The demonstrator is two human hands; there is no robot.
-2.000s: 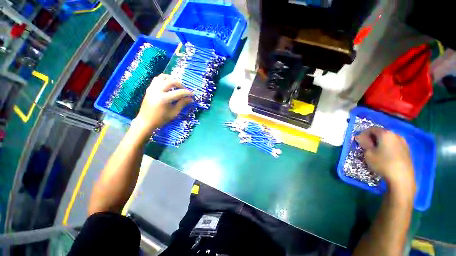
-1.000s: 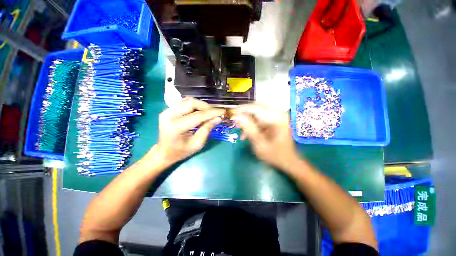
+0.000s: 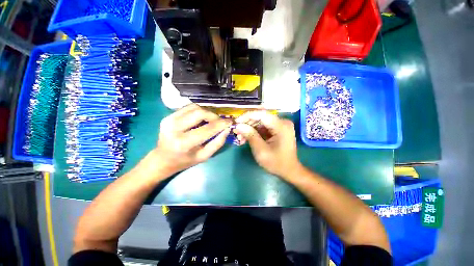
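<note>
My left hand (image 3: 195, 136) and my right hand (image 3: 267, 139) meet at the front edge of the crimping press (image 3: 213, 67), fingertips pinched close together. Something small is between the fingertips of both hands, but it is too small and covered to tell clearly. A bit of the finished leads (image 3: 239, 139) shows under the fingers; the rest of that pile is hidden. A neat stack of blue wires (image 3: 99, 109) lies at the left. The terminal tray (image 3: 377, 111) at the right holds a heap of silver terminals (image 3: 328, 111).
A yellow strip (image 3: 231, 111) runs along the press's front edge. A blue bin of green wires (image 3: 44, 106) is far left, a blue parts bin (image 3: 99, 15) upper left, a red bin (image 3: 345, 34) behind the tray. The finished-goods bin (image 3: 390, 239) is lower right, below bench level.
Both hands have come together at the press, the left from the wire stack and the right from the terminal tray. The head view has swung right and straightened.
</note>
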